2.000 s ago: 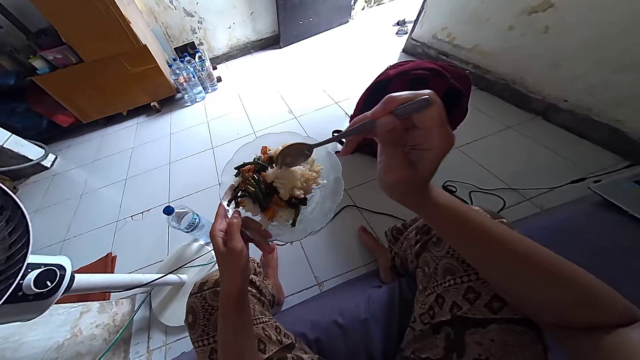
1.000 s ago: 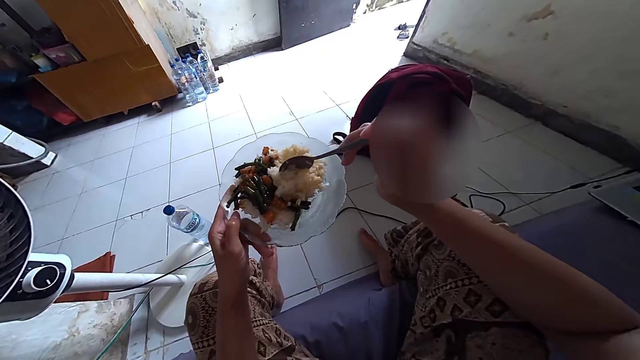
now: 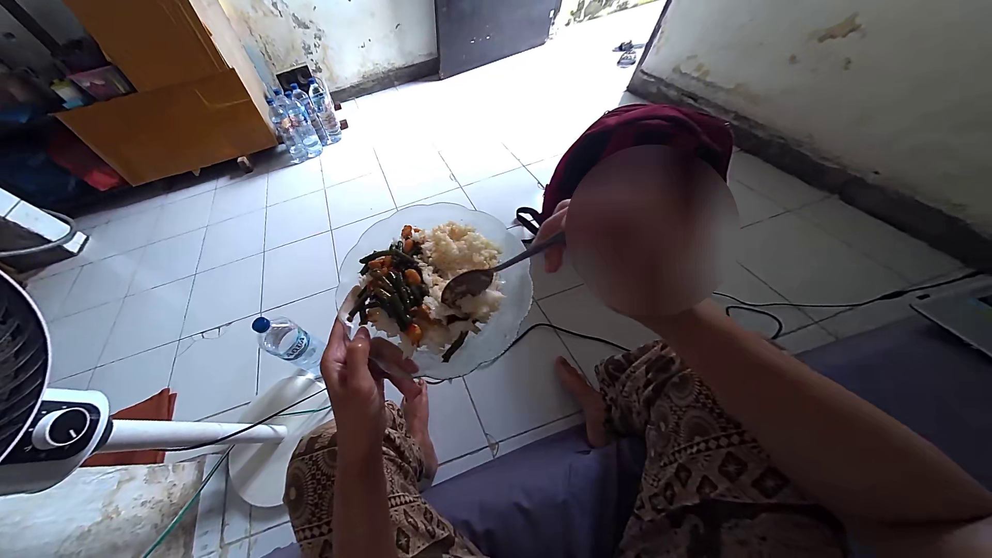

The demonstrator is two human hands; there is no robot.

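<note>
My left hand (image 3: 364, 356) grips the lower left rim of a scalloped clear glass plate (image 3: 511, 325), thumb on top. On the plate, white rice (image 3: 457, 248) lies at the right and dark green beans with orange pieces (image 3: 395, 287) at the left. My right hand (image 3: 620, 240), mostly covered by a blur, holds a metal spoon (image 3: 469, 285) by its handle. The spoon's bowl rests against the rice near the middle of the plate, with some rice at it.
A water bottle (image 3: 288, 342) stands left of the plate, near a white fan (image 3: 194, 434). Behind my right hand is a dark red bag (image 3: 659, 124). Black cables (image 3: 821, 304) cross the tiles toward a laptop (image 3: 961, 318). Several bottles (image 3: 298, 124) stand by a wooden cabinet (image 3: 170, 124).
My right hand has tilted and shifted, and the spoon's handle, seen fully two seconds ago, is now partly hidden behind the blur. The left hand and plate have hardly moved.
</note>
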